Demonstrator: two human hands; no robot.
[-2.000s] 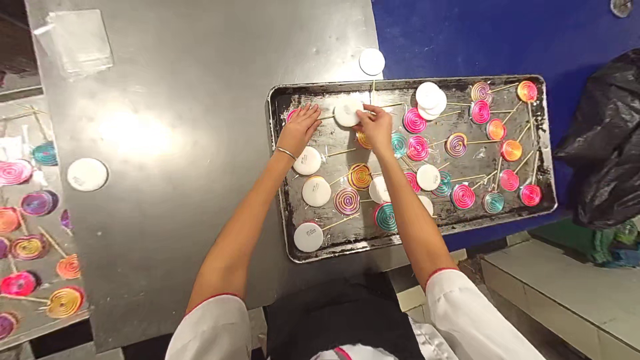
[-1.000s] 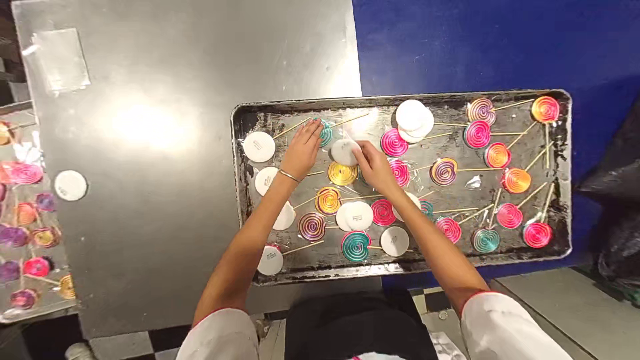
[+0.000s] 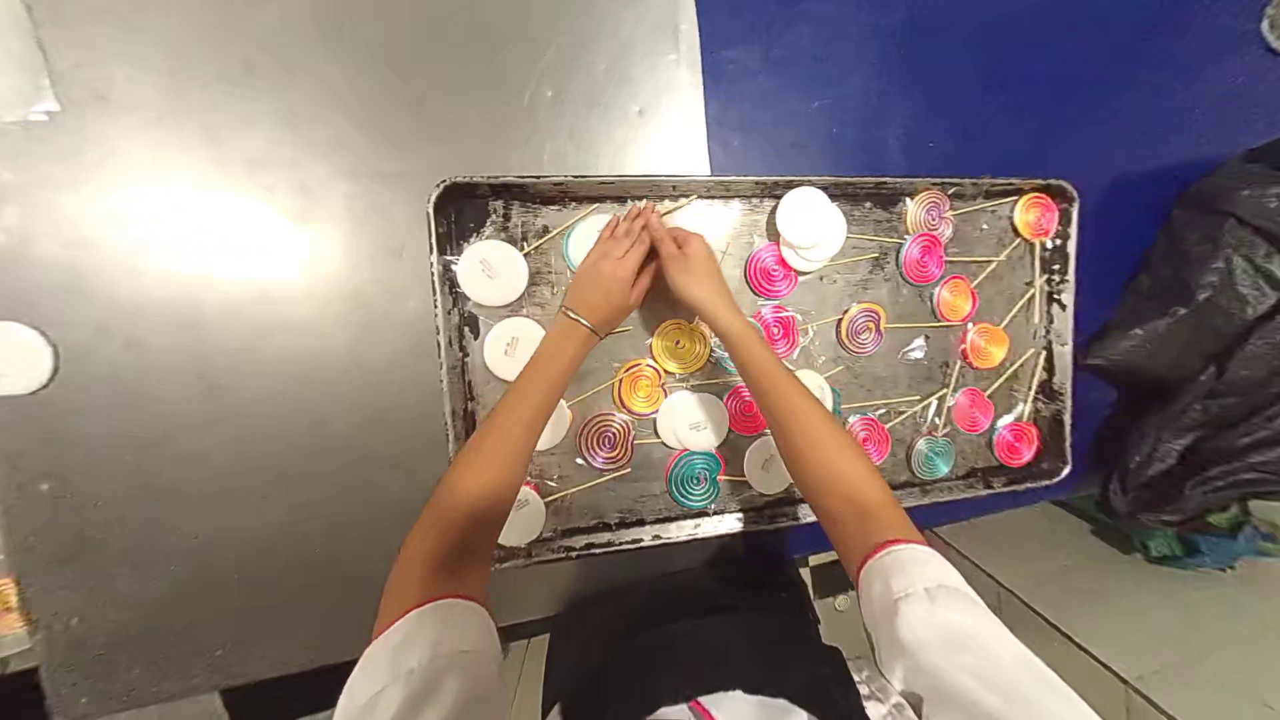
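A worn metal baking tray (image 3: 620, 545) holds several spiral lollipops on sticks, among them a yellow one (image 3: 681, 346) just below my hands. White round discs with small writing lie on some lollipops; one disc (image 3: 492, 272) is at the tray's upper left. My left hand (image 3: 612, 270), with a bracelet at the wrist, rests palm down near the tray's far edge, partly over a white disc on a teal lollipop (image 3: 583, 240). My right hand (image 3: 688, 268) touches the left at the fingertips, beside a lollipop stick (image 3: 678, 206). Whether anything is between the fingers is hidden.
A metal table (image 3: 250, 420) extends left of the tray, with another white disc (image 3: 22, 358) on it. A blue surface (image 3: 950, 90) lies behind and right. Black plastic bags (image 3: 1200, 350) stand at the right. Stacked discs (image 3: 808, 225) lie in the tray.
My hands have come together near the tray's far edge. The white disc that my right fingers held a second ago is no longer seen in them. The view has shifted.
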